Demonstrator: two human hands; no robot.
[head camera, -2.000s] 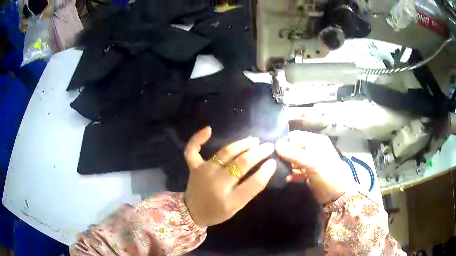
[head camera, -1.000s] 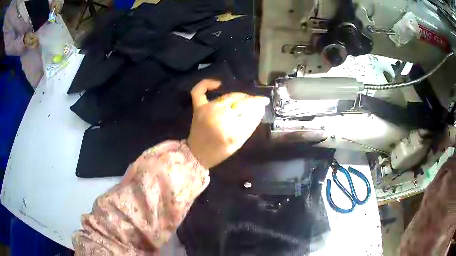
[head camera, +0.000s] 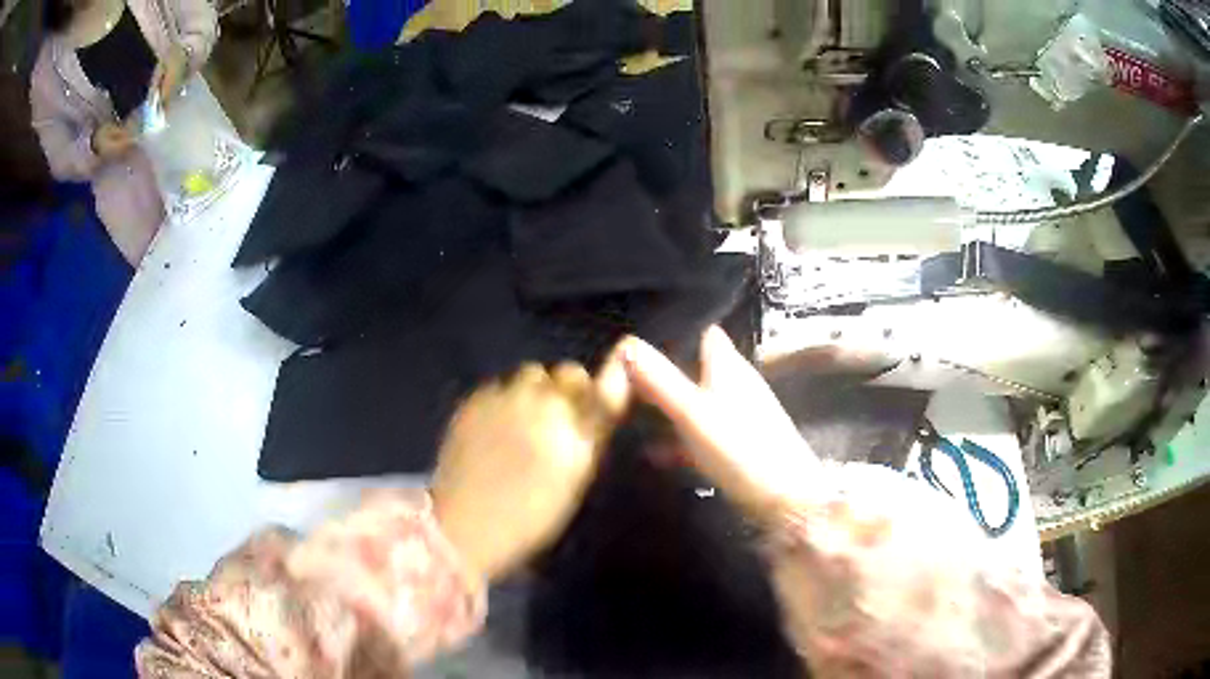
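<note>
A black fabric panel lies in front of me, below and left of the sewing machine's lit needle area. My left hand is blurred, with its fingers curled at the panel's upper edge; whether it grips the fabric cannot be told. My right hand meets it there, fingertips near the left fingertips and one finger raised apart; its hold on the fabric is unclear too. A small pale mark shows on the panel between the wrists.
Stacked black pieces cover the white table at left and behind. The sewing machine stands at right, with a grey cylinder above it. Blue-handled scissors lie right of my right hand. Another person holds a clear bag at upper left.
My right hand has come back from the right edge to the fabric. My left hand has moved down and left, away from the needle area. The scissors are now partly covered.
</note>
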